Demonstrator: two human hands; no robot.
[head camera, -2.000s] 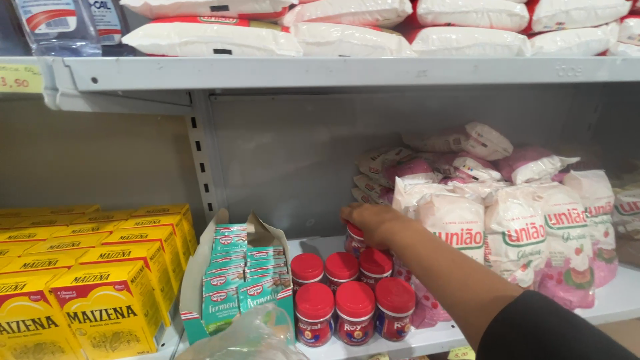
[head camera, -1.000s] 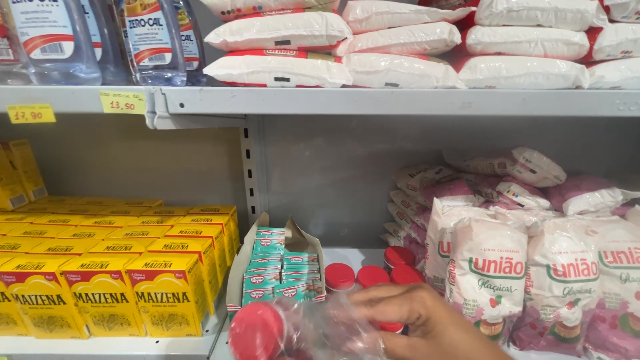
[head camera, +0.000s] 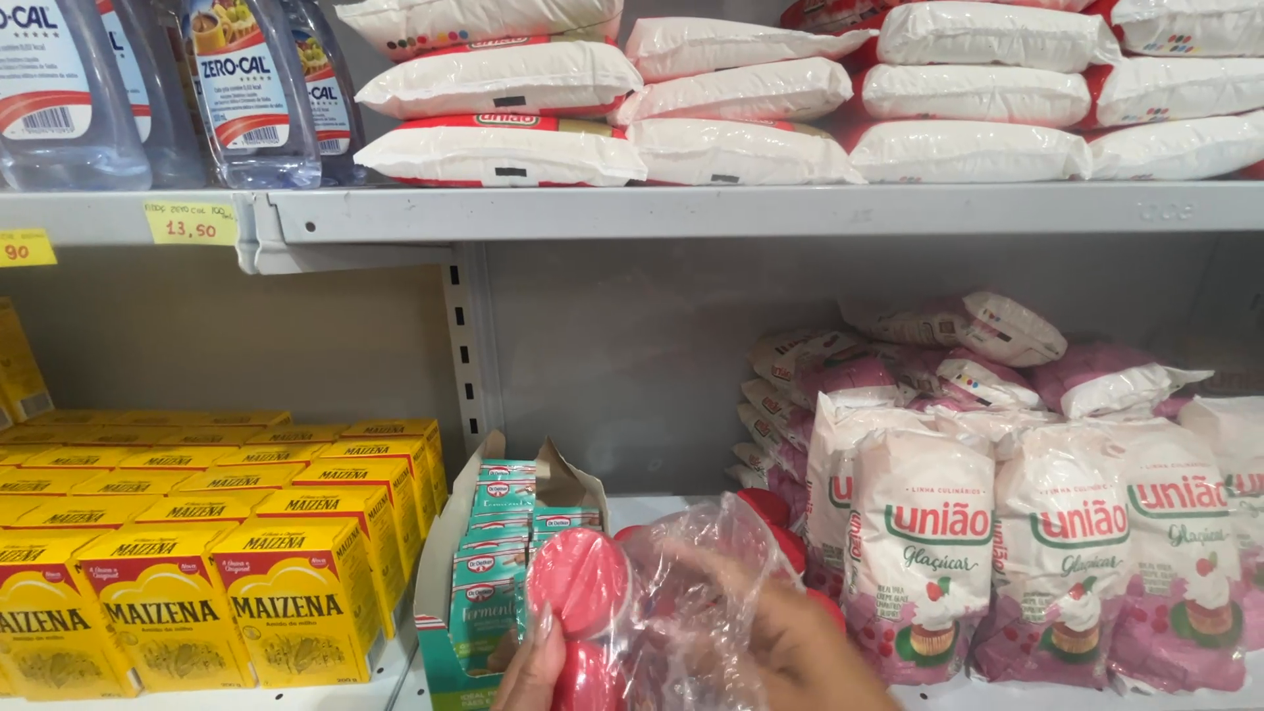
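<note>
Near the bottom middle, my left hand (head camera: 538, 667) grips red-lidded jars (head camera: 579, 585) through a clear plastic bag (head camera: 716, 592). Two red lids show between my fingers and the film. At the other side of the bag, my right hand (head camera: 790, 632) is blurred, its fingers behind or within the film; whether it grips the bag is unclear. Behind my hands, more red-lidded jars (head camera: 768, 509) stand on the shelf, mostly covered by the bag and hand. An open carton of green baking powder sachets (head camera: 489, 592) sits just left of and behind the bag.
Yellow Maizena cornstarch boxes (head camera: 296, 602) fill the lower left. União icing sugar bags (head camera: 923, 553) stand at the right, with others piled behind. The metal shelf edge (head camera: 691, 212) crosses above, carrying white-and-red sugar packs (head camera: 504, 79) and Zero-Cal bottles (head camera: 242, 89).
The right hand, earlier reaching to a jar at the back of the group, is now at the plastic bag. My left hand has come into view, holding jars through the film.
</note>
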